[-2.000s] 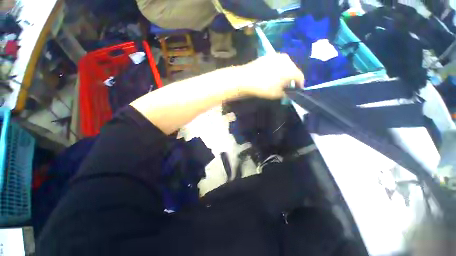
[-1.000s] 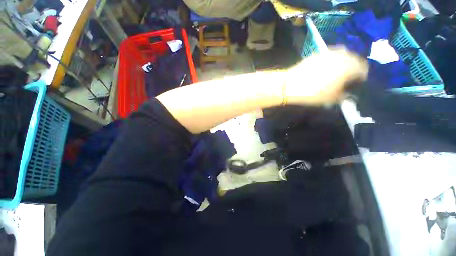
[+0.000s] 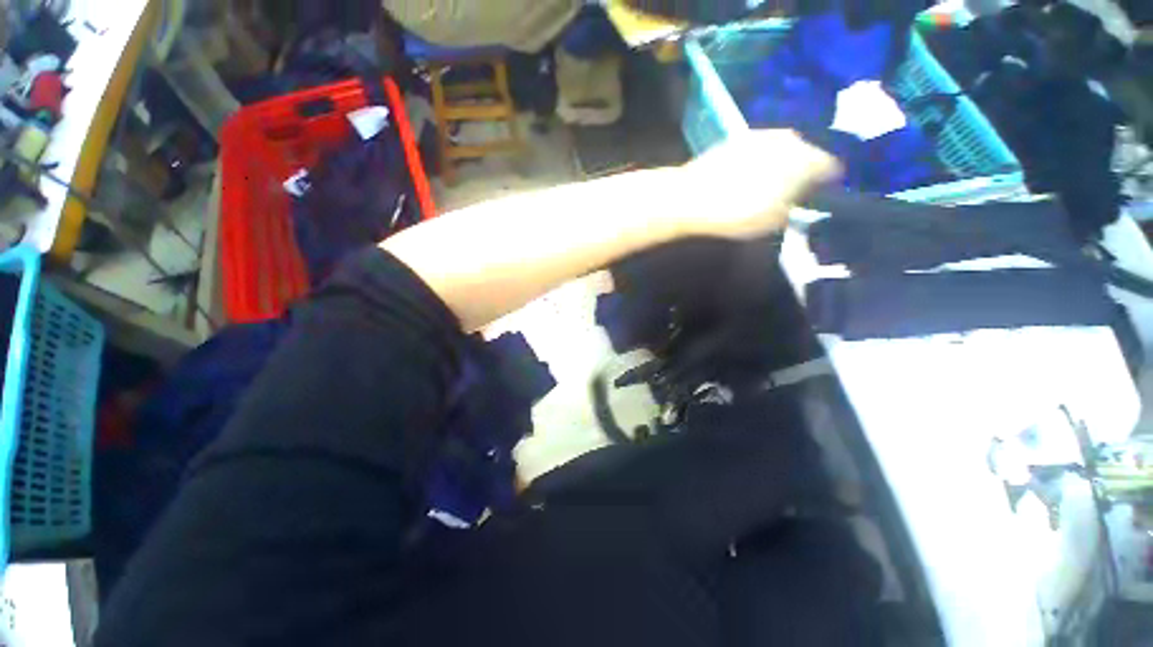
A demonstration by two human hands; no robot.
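Observation:
My left hand (image 3: 766, 183) reaches across from the left with its fingers curled, slightly blurred. Its fingertips are at the left end of the upper dark strip (image 3: 948, 231) on the white table; whether they grip it cannot be told. A second dark strip (image 3: 967, 301) lies nearer me, roughly parallel to the first. My right hand is not in view. The white sewing machine (image 3: 1075, 556) is partly visible at the lower right, with its small metal parts (image 3: 1043, 468) blurred.
A turquoise basket (image 3: 974, 139) with bright blue cloth and a white piece stands beyond the strips. A red basket (image 3: 240, 215) with dark pieces stands at the left, another turquoise basket (image 3: 57, 417) at far left. A wooden stool (image 3: 474, 108) stands ahead. Dark cloth (image 3: 721, 303) hangs beside the table.
Two seconds ago my left hand held a dark strip stretched diagonally over the table. Now both visible strips lie flat. The view has swung right and back again.

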